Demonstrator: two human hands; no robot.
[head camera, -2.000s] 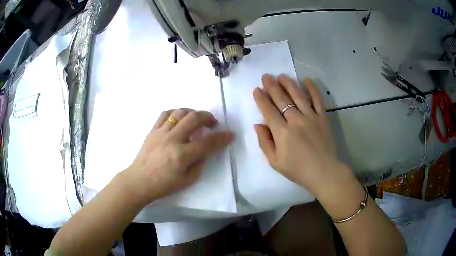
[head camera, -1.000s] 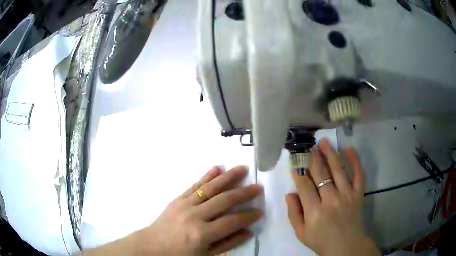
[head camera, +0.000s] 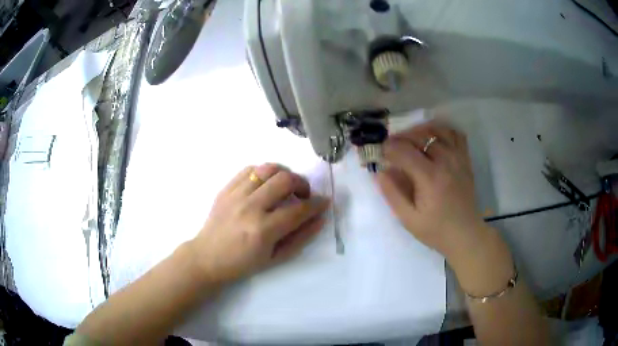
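A white cloth panel (head camera: 379, 284) lies on the machine bed under the sewing machine head (head camera: 298, 74). A narrow seam line (head camera: 333, 209) runs from the needle area toward me and ends in a small dark gap. My left hand (head camera: 261, 219) rests on the cloth left of the seam, thumb and index fingertips together at the seam. My right hand (head camera: 434, 186) is on the cloth to the right, fingers bent near the lower ribbed knob (head camera: 371, 154), partly hidden and blurred. The needle and presser foot are mostly hidden by the head.
At left, white panels (head camera: 51, 223), the top one with a small marked rectangle, lie beside a plastic-wrapped edge (head camera: 116, 149). A grey oval part (head camera: 175, 47) stands behind. At right on the bed are thread snips (head camera: 564, 184) and red-handled scissors (head camera: 603, 226).
The view has shifted. My left thumb and fingers have drawn together at the seam. My right hand, flat before, has bent its fingers beside the needle area. The seam's near end now shows on the cloth.
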